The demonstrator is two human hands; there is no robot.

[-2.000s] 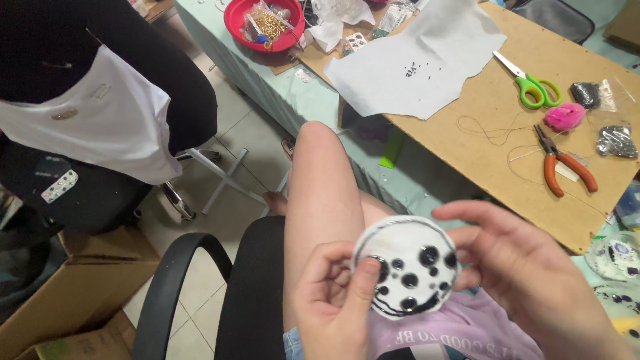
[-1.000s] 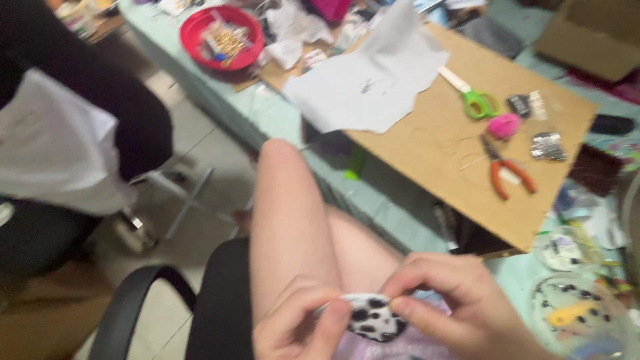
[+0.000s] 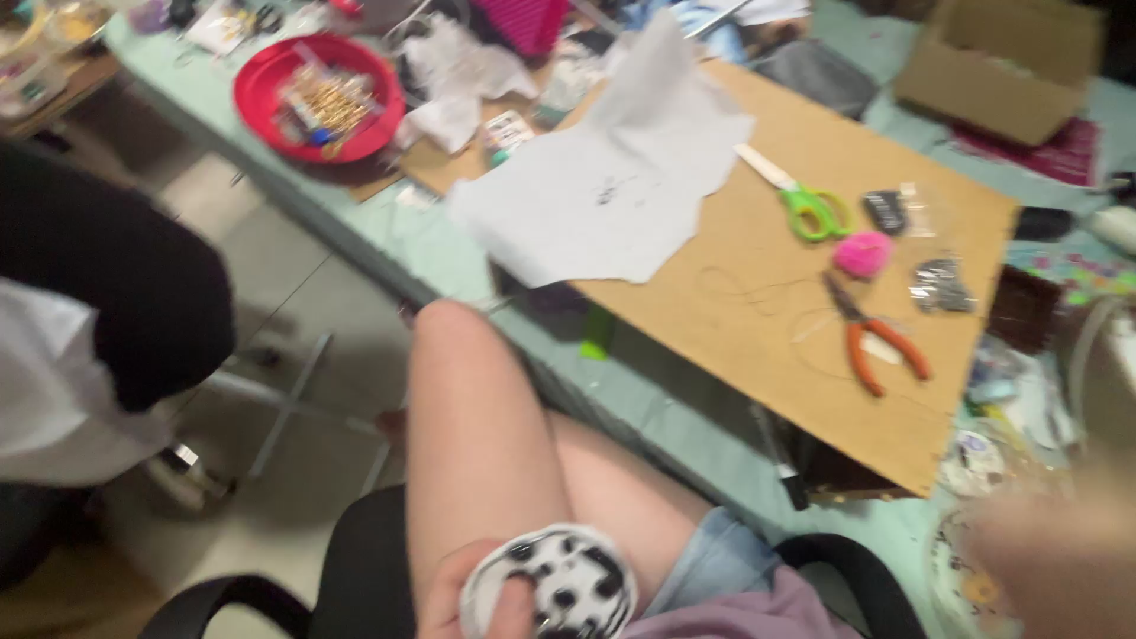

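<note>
A round white felt piece with black beaded spots point(image 3: 568, 581) is in my left hand point(image 3: 484, 595), low in the view over my lap, with the thumb pressed on its face. Far to the right, my right hand point(image 3: 1056, 550) is a blur at the frame's edge, near a clear round container of small pieces point(image 3: 945, 568); its fingers cannot be made out. On the brown board point(image 3: 772, 328) lie orange-handled pliers point(image 3: 874, 342), green-handled scissors point(image 3: 799, 200), a pink fuzzy ball point(image 3: 863, 255) and loose thread. White felt with black beads point(image 3: 595, 200) covers the board's left part.
A red bowl of gold beads point(image 3: 319, 98) stands at the table's upper left. Small plastic bags of beads point(image 3: 942, 286) lie on the board's right. A cardboard box point(image 3: 1003, 67) is at the back right. Beside me at left is a person in black, with white cloth point(image 3: 62, 382).
My right hand has let go of the felt piece and moved away to the right. My left hand still holds it.
</note>
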